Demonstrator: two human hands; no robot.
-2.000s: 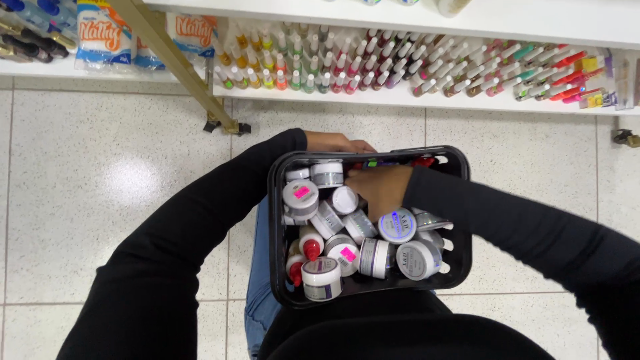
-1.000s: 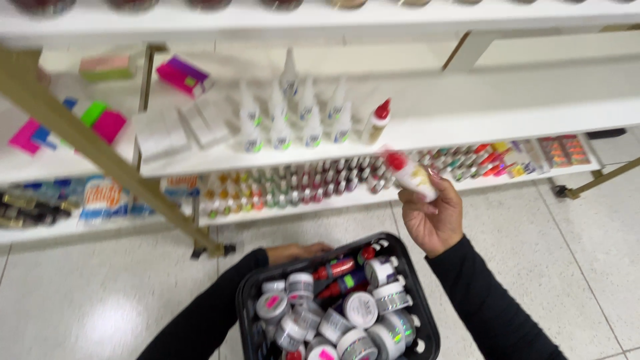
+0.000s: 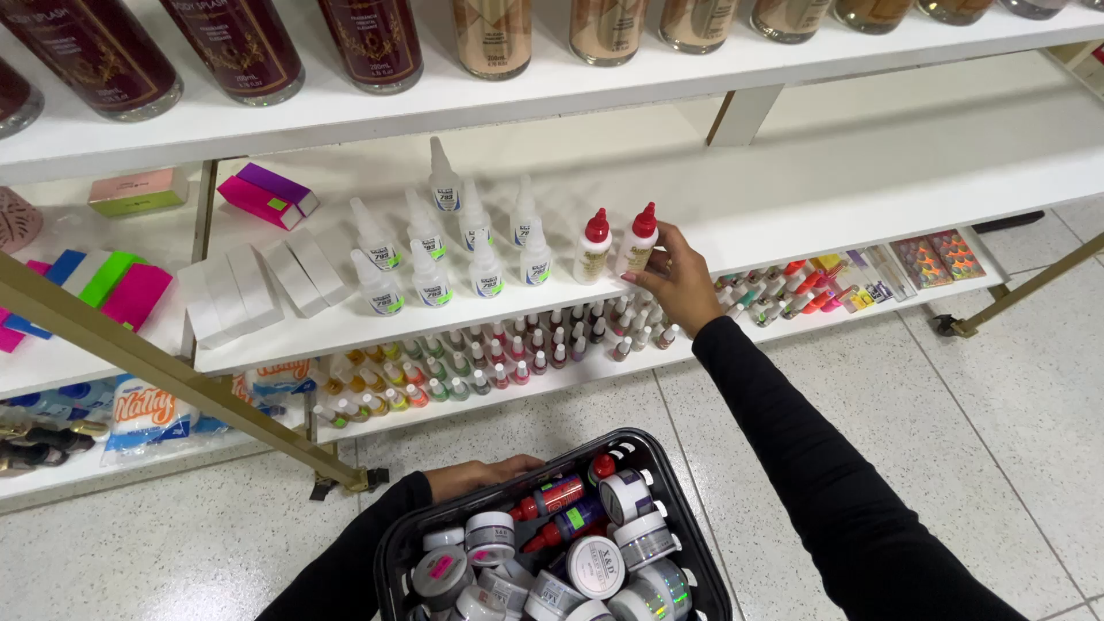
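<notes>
My right hand (image 3: 677, 276) grips a white bottle with a red cap (image 3: 639, 241) at the middle shelf, just right of a similar red-capped bottle (image 3: 593, 247). To their left stand several clear-white glue bottles with pointed tips (image 3: 485, 272). My left hand (image 3: 483, 476) is at the far rim of a black plastic basket (image 3: 664, 470); part of the hand is hidden behind it. In the basket lie several round jars (image 3: 595, 567), a red bottle (image 3: 552, 498) and a purple bottle with a red tip (image 3: 573, 520).
White boxes (image 3: 231, 295) and nail buffer blocks (image 3: 269, 195) lie left on the middle shelf (image 3: 802, 198). Body splash bottles (image 3: 371, 43) line the shelf above, nail polish bottles (image 3: 500, 373) the one below. A gold-coloured metal post (image 3: 172, 371) slants across the left side.
My right hand has come out of the basket with a red-capped bottle and now has it at the middle shelf, beside the similar bottle. The view has shifted up to the shelves.
</notes>
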